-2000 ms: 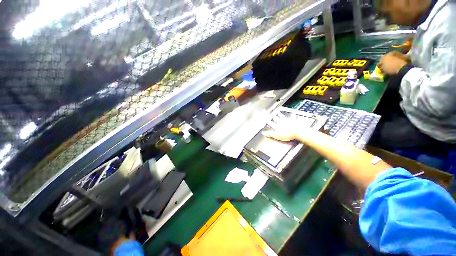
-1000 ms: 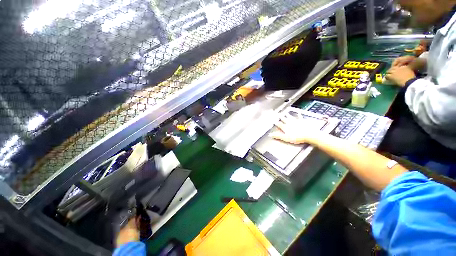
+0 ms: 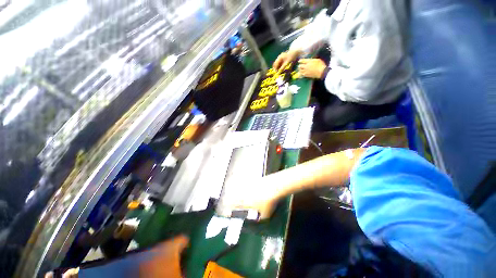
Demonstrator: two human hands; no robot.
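Observation:
My right hand (image 3: 253, 198) is blurred, reaching over the near end of the stacked panels (image 3: 245, 165). A small dark-and-grey piece (image 3: 245, 214) lies at its fingers; I cannot tell if it is held. Only fingertips of my left hand (image 3: 64, 273) show at the bottom left, at the edge of a blurred orange-framed dark panel (image 3: 130, 265), tilted above the bench. Part of another orange frame (image 3: 220, 270) shows at the bottom edge. White wipes (image 3: 224, 228) lie beside the stack.
White sheets (image 3: 190, 176) lie left of the stack, a printed sheet (image 3: 291, 127) beyond it. Yellow parts (image 3: 261, 103) and a small bottle (image 3: 284, 98) are near a seated person (image 3: 370, 54). An open brown carton (image 3: 359, 138) stands right of the bench. A metal shelf rail runs along the left.
The view has swung right and blurred. My right hand has moved from the stack's top towards its near end. My left hand now shows at an orange-framed panel at the bottom left.

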